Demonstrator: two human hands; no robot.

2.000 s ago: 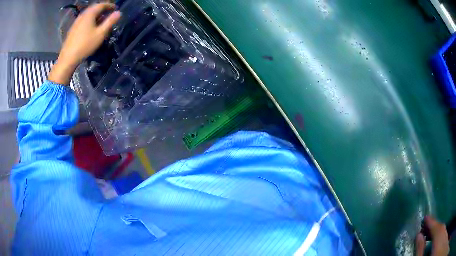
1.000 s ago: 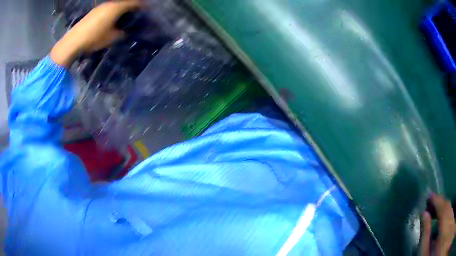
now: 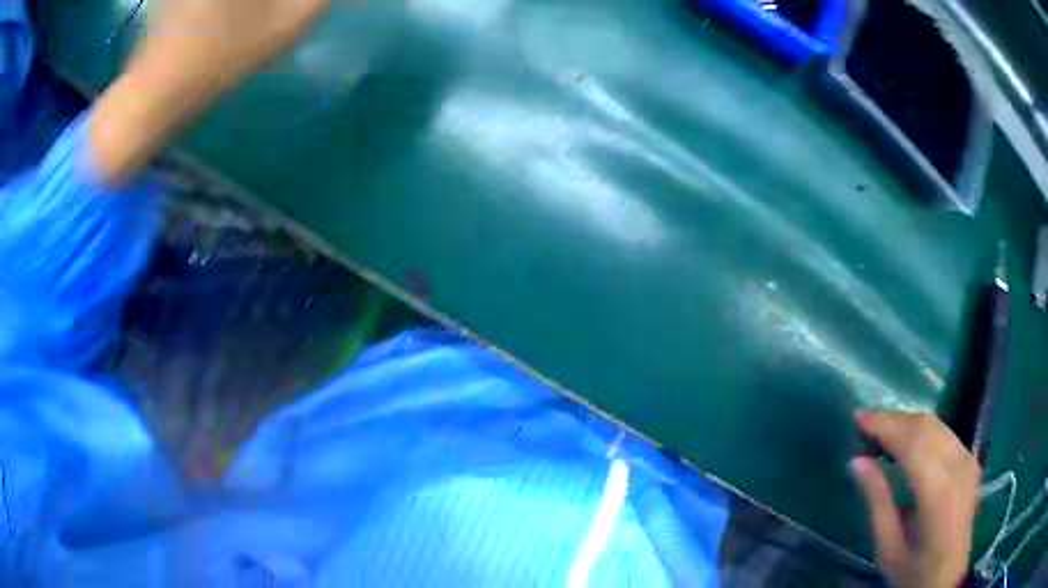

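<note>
My left hand (image 3: 201,69) is blurred at the upper left, over the bench edge, and its fingers run out at the top of the picture. Whether it holds anything does not show. My right hand (image 3: 929,488) is at the lower right, low over the green mat (image 3: 552,310), with thumb and finger curved and apart and nothing visible between them. A black electric screwdriver (image 3: 989,362) lies just beyond it, its thin bit pointing to the top of the picture.
A blue bin (image 3: 787,44) stands at the top right beside a white-rimmed bin (image 3: 969,190) with dark contents. White cables (image 3: 1011,505) lie right of my right hand. The clear bag of black parts (image 3: 218,258) is blurred below the bench edge.
The view has swung toward the bench. My left hand has moved from the bag to over the bench edge. The screwdriver and the white-rimmed bin have come into view.
</note>
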